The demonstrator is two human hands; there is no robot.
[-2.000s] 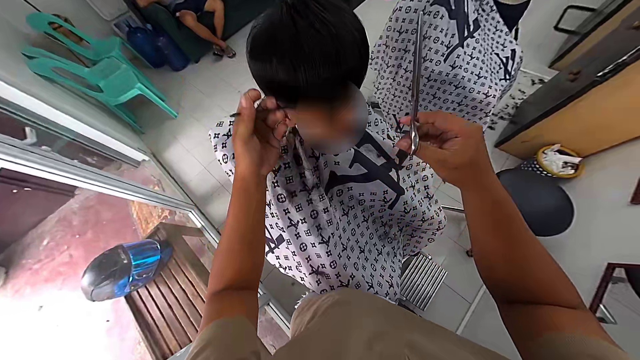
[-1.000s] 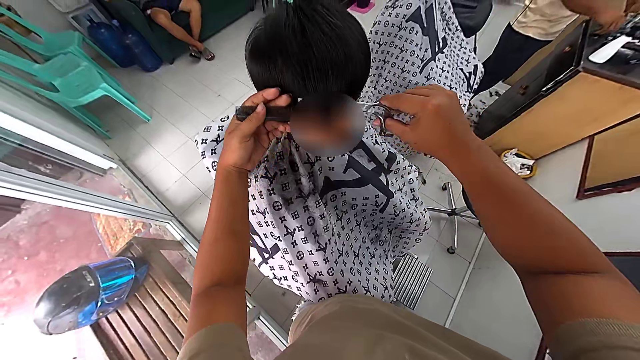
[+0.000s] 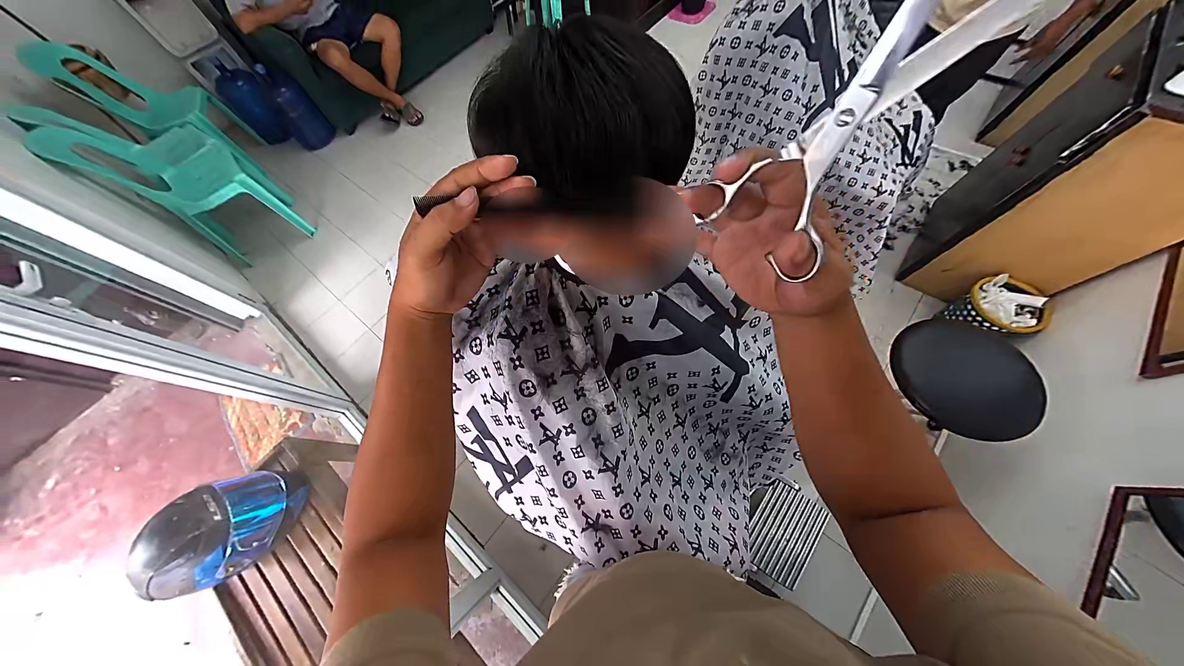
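A seated person with straight black hair wears a white barber's cape with a dark printed pattern. My left hand pinches a black comb beside the head, and the comb's far part lies along the lower edge of the fringe. On the other side of the head, my right hand holds steel hair scissors, with finger and thumb in the rings. Their blades are spread apart and point up and away from the hair. Cut hair lies on the cape's front.
A second caped person is close behind on the right. A round black stool, a waste basket and a wooden cabinet are at right. Green plastic chairs stand at left; a helmet rests on a slatted bench.
The comb has come across the fringe line. The scissors, near the side of the face a second ago, now point up and outward with blades spread. The view has shifted somewhat.
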